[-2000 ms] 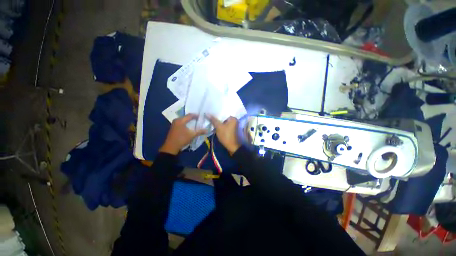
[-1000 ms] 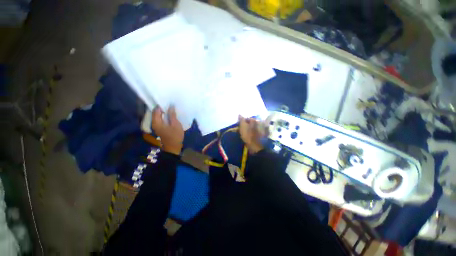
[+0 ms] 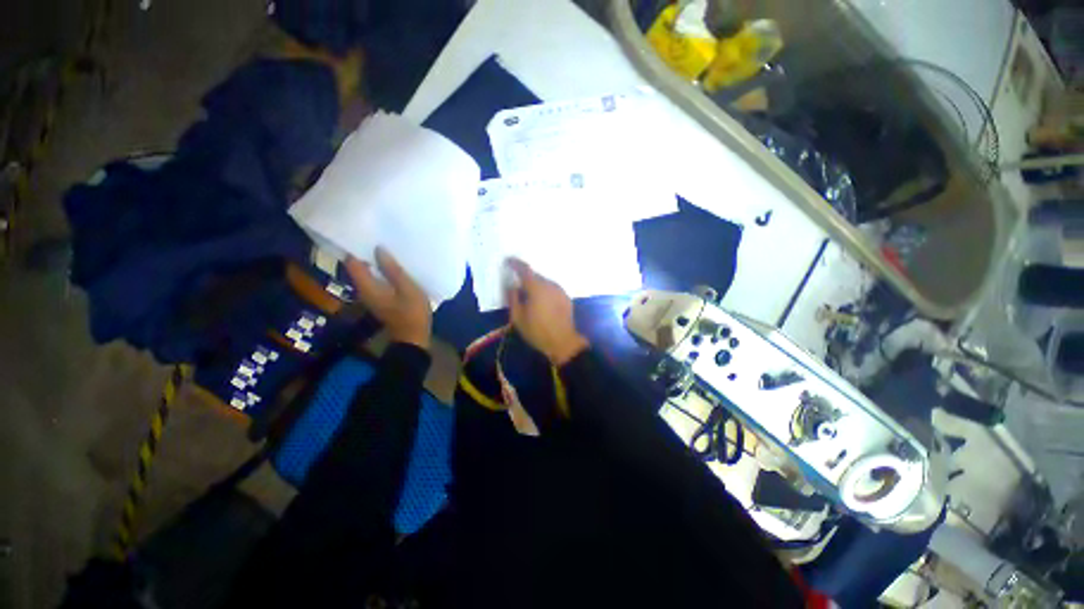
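Note:
Spec sheets, several white pages, show in two parts. My left hand (image 3: 396,302) grips the lower edge of a loose stack of pages (image 3: 390,196), tilted beyond the table's left side. My right hand (image 3: 544,314) pinches the lower edge of the printed pages (image 3: 559,232) under the bright lamp; its fingertips are partly hidden. Another printed page (image 3: 535,137) lies behind them. Navy fabric (image 3: 481,107) shows around the paper, with another navy part (image 3: 689,248) at its right. A yellow, white and red tape measure (image 3: 509,387) hangs below my right hand.
The sewing machine (image 3: 796,410) stands at the right, with black scissors (image 3: 718,438) beside it. A pale trough (image 3: 761,143) borders the far side. Navy heaps (image 3: 214,226) and a labelled bundle (image 3: 268,357) lie left. A blue chair (image 3: 345,428) stands close below.
The pages held together two seconds ago are now spread apart, the left stack turned leftward. My left hand has moved left with it. The view has rotated, and more of the trough shows.

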